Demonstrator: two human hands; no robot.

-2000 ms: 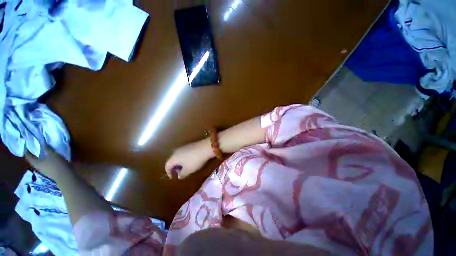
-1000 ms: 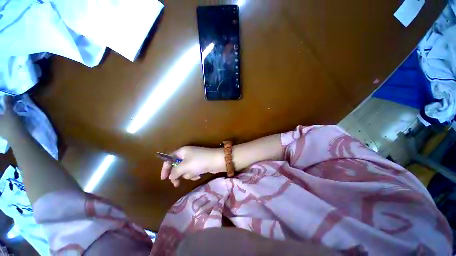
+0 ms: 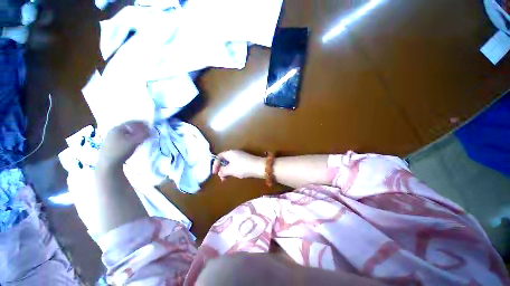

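A crumpled white shirt (image 3: pixel 182 153) lies on the brown table in front of me, joined to a large overexposed spread of white cloth behind it. My left hand (image 3: pixel 127 139) is on the shirt's left part, fingers curled into the cloth; its fingertips are blurred. My right hand (image 3: pixel 235 163) is at the shirt's right edge, closed around small thread snips (image 3: pixel 221 161), mostly hidden in the palm, the tip towards the cloth. More white garments with dark lettering (image 3: pixel 86 146) lie flat left of my left forearm.
A black mobile phone (image 3: pixel 287 67) lies on the table (image 3: pixel 346 111) beyond my right hand. A white tag (image 3: pixel 496 47) with a looped cord is at the far right. Blue material (image 3: pixel 489 134) is beyond the right table edge. Dark blue cloth (image 3: pixel 11 100) and a thin white cord (image 3: pixel 46 125) are at left.
The view has turned left. My left hand has come in from the left edge, and the crumpled shirt has moved right, up to my right hand. The snips remain in my right hand.
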